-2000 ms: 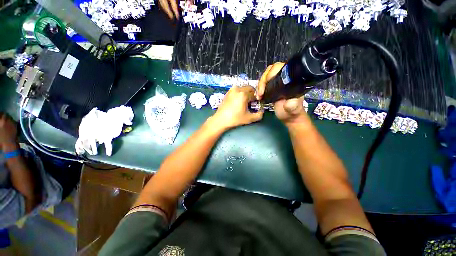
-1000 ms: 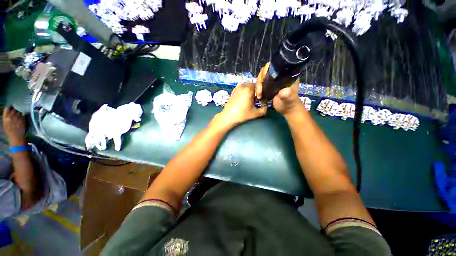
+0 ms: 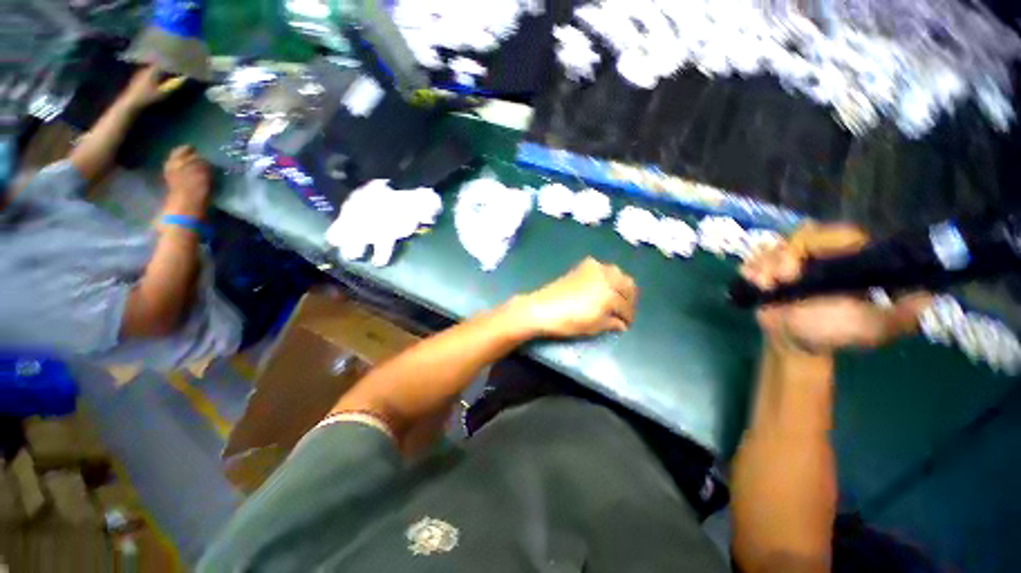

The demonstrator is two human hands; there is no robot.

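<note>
My right hand [image 3: 829, 297] grips the black electric screwdriver [image 3: 896, 266], which lies nearly level with its tip pointing left, above the green bench [image 3: 683, 336]. My left hand [image 3: 582, 300] is low over the bench near its front edge, fingers curled; blur hides whether anything is in them. White plastic assemblies [image 3: 655, 231] stand in a row along the blue strip, left of my right hand. More white assemblies [image 3: 972, 334] lie to its right, below the screwdriver.
A clear bag [image 3: 490, 222] and white glove [image 3: 386, 222] lie on the left. A jumbled white heap [image 3: 717, 47] covers the far black surface. A dark machine [image 3: 375, 140] stands back left. Another person's arm [image 3: 168, 280] is at far left; a cardboard box [image 3: 308, 369] is below.
My hands have parted. The screwdriver has tipped from steep to nearly level and moved right. My left hand has come down towards the front edge. The view has swung and blurred.
</note>
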